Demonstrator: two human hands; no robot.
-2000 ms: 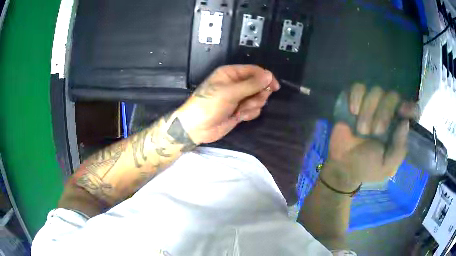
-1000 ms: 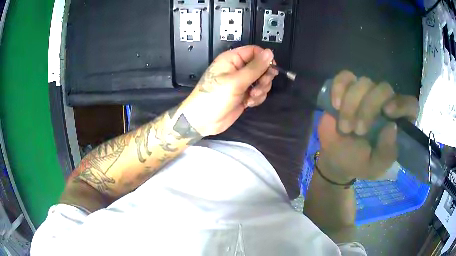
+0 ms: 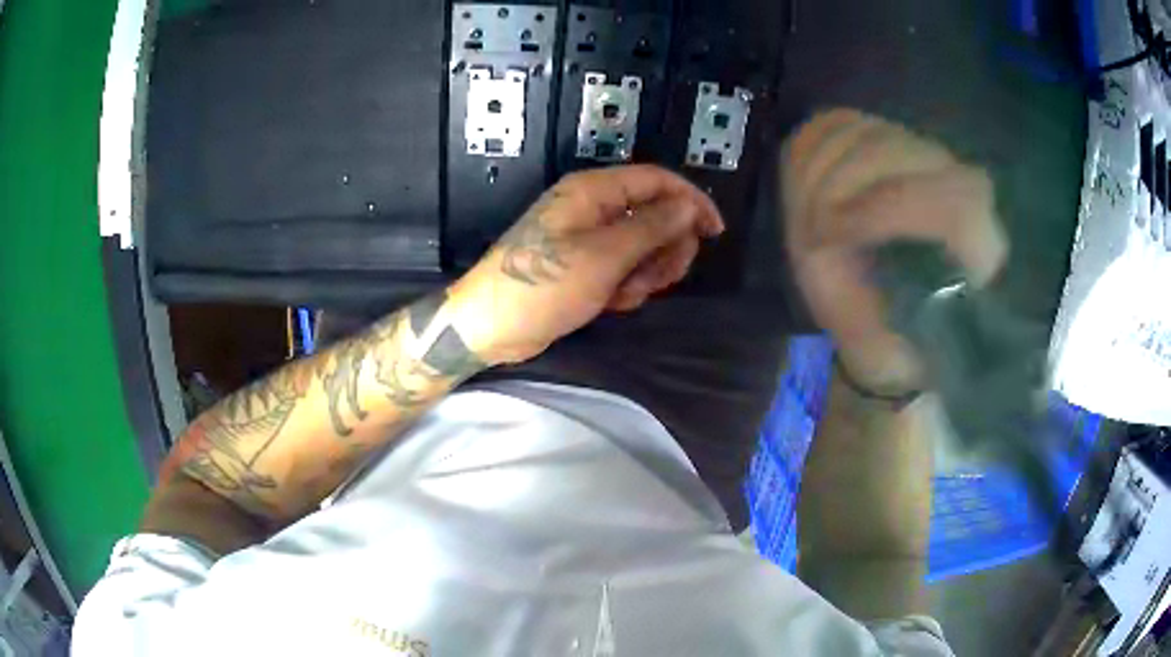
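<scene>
Three long black lock panels lie side by side on the black mat [image 3: 295,141]. Each bears a small silver mounting plate: left [image 3: 478,128], middle [image 3: 592,132] and right [image 3: 732,125]. My left hand [image 3: 604,250] is at the near end of the panels, its fingers curled. A tiny bright spot shows at its fingers; I cannot tell whether it is a screw. My right hand [image 3: 886,212], blurred, is to the right of the panels and grips the grey electric screwdriver [image 3: 970,347], also blurred. Its bit is not visible.
A blue plastic crate [image 3: 995,520] stands low on the right, partly behind my right forearm. A green surface [image 3: 58,282] with a pale edge strip runs along the left. A white, ridged object [image 3: 1111,270] with black parts is at the far right. Tiny specks lie on the mat.
My right hand has moved up and turned, with the screwdriver swung away from my left hand. The bit no longer shows by my left fingers. The panels sit lower in view.
</scene>
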